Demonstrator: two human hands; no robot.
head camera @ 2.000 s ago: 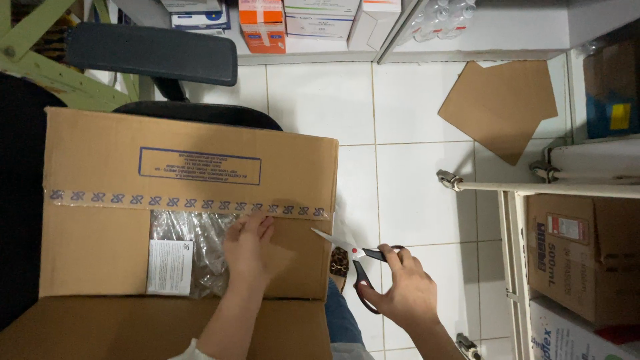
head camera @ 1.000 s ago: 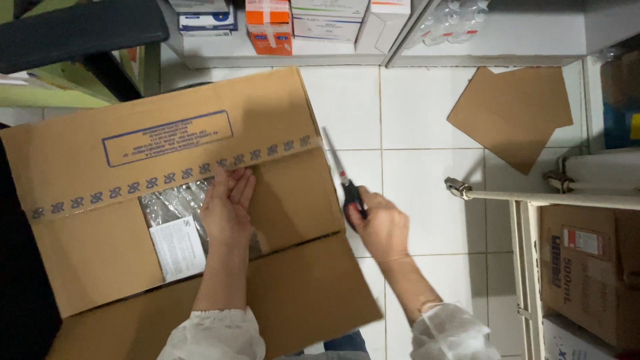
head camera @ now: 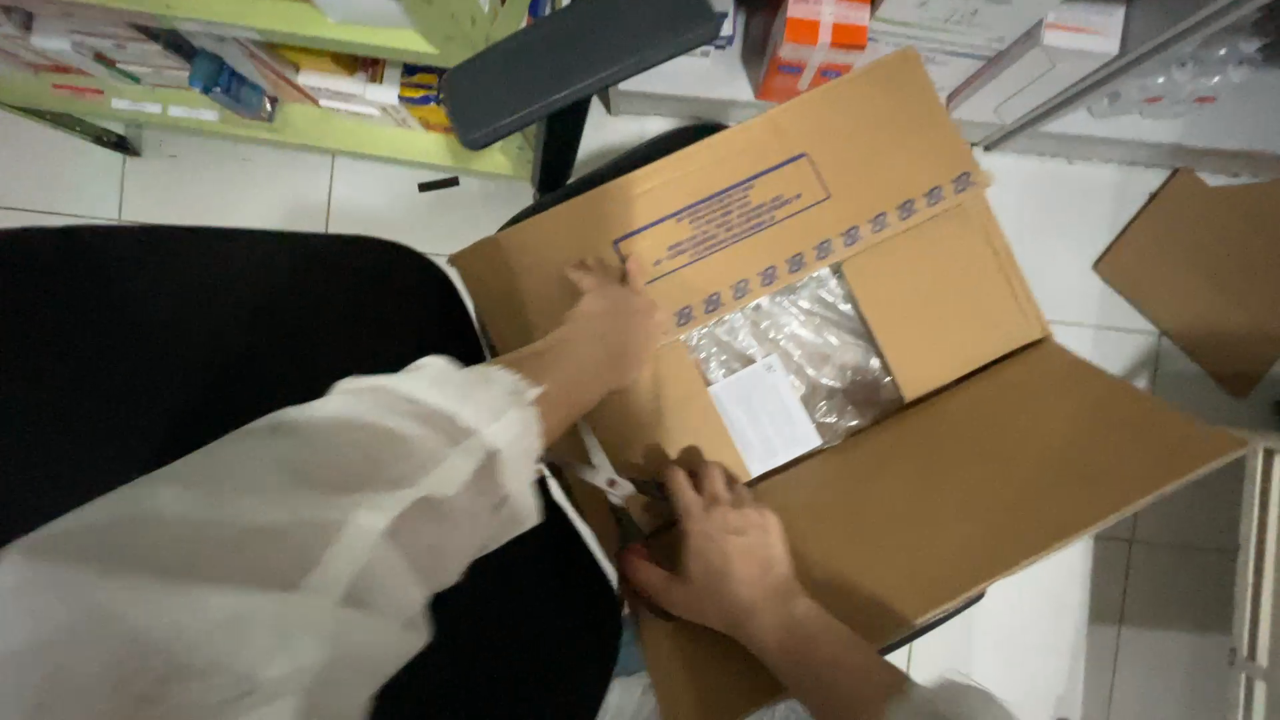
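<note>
A cardboard box (head camera: 960, 300) lies tilted on a black chair, with one flap folded out toward me and another, bearing printed tape, across its far side. Through the gap show clear plastic packaging (head camera: 840, 370) and a white printed paper (head camera: 765, 415). My left hand (head camera: 610, 320) presses on the box's left part beside the tape's end, holding no tool. Below it, my right hand (head camera: 725, 545) grips black-handled scissors (head camera: 612, 482), their blades apart at the box's left edge. The blade tips are partly hidden near my left sleeve.
The black chair seat (head camera: 300, 400) spans the left, and its armrest (head camera: 580, 65) juts in above the box. Shelves with boxes (head camera: 820, 40) line the back. A cut cardboard piece (head camera: 1200, 270) lies on the tiled floor at right, near a pale metal frame (head camera: 1255, 570).
My right hand has carried the scissors from the box's right side to its left edge. My left hand has moved left from the opening. The box has turned further, and the view has swung left.
</note>
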